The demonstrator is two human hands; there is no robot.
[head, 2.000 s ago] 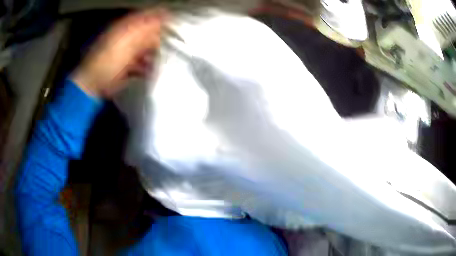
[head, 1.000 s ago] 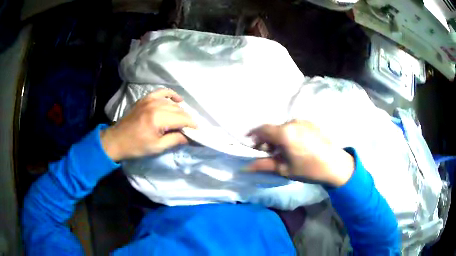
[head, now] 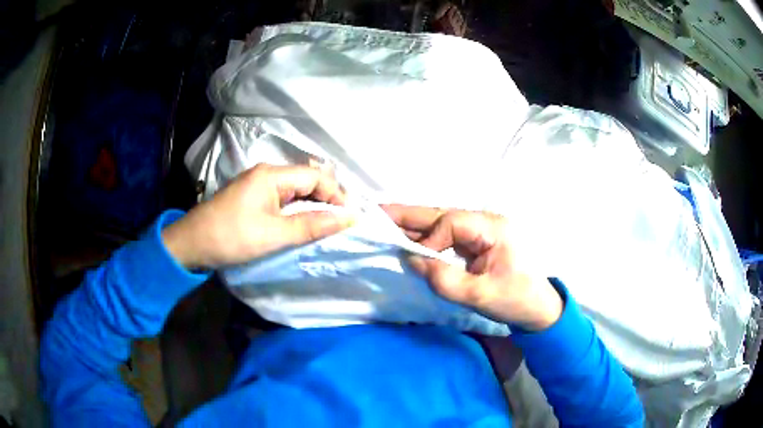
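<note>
A large white garment (head: 401,109) lies loosely across my lap in the head view. A narrow folded edge (head: 386,227) of it runs between my two hands. My left hand (head: 266,211) is bare and pinches the cloth between thumb and fingers at the left end of this edge. My right hand (head: 481,261) is bare and pinches the same edge further right, with the thumb below and fingers above. The fingertips of the two hands are close together but apart. The cloth hides what lies under it.
More white cloth (head: 619,226) is heaped on the right, with clear plastic (head: 726,292) at its outer side. A clear lidded container (head: 676,96) stands at the upper right, below a pale housing (head: 711,38). A dark blue thing with a red patch lies at the left.
Two seconds ago the cloth was blurred and only my left hand showed. Since one second ago, my hands have come closer together along the edge, and my right hand now pinches it more firmly.
</note>
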